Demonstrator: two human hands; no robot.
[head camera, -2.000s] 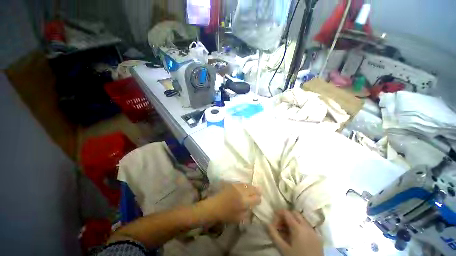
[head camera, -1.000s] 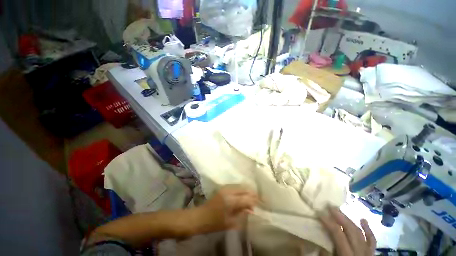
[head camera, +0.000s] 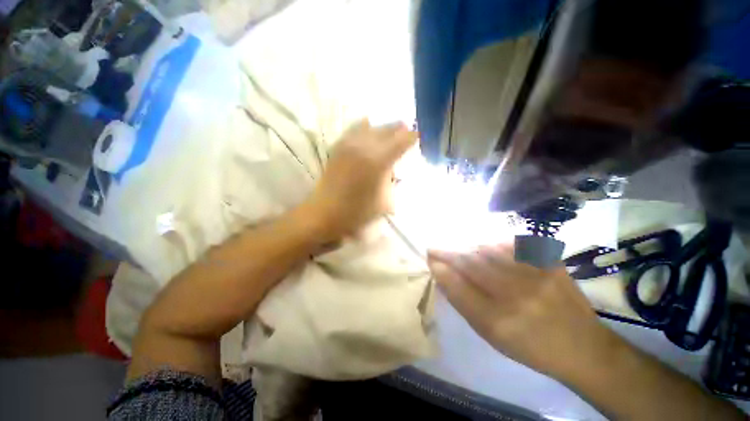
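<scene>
Cream cloth (head camera: 354, 304) lies bunched on the machine table left of the needle and hangs over the front edge. The sewing machine head (head camera: 485, 90) looms close at the top, with a blue part; the needle area is washed out by glare. My left hand (head camera: 358, 181) lies on the cloth just left of the needle, fingers bent onto it, fingertips lost in the glare. My right hand (head camera: 514, 308) is below the needle area, its thumb and fingertips at the cloth's right edge; its other fingers are partly washed out.
Black shears (head camera: 682, 284) and slim black snips (head camera: 625, 255) lie right of my right hand. A black slab (head camera: 730, 358) is at the right rim. A white roll (head camera: 113, 148) sits beside a blue strip (head camera: 160, 103) at upper left, near a second machine (head camera: 33, 111).
The view has moved in close to the machine head. Both hands and the cloth have moved from the table's front edge to the needle area. The shears and snips now show.
</scene>
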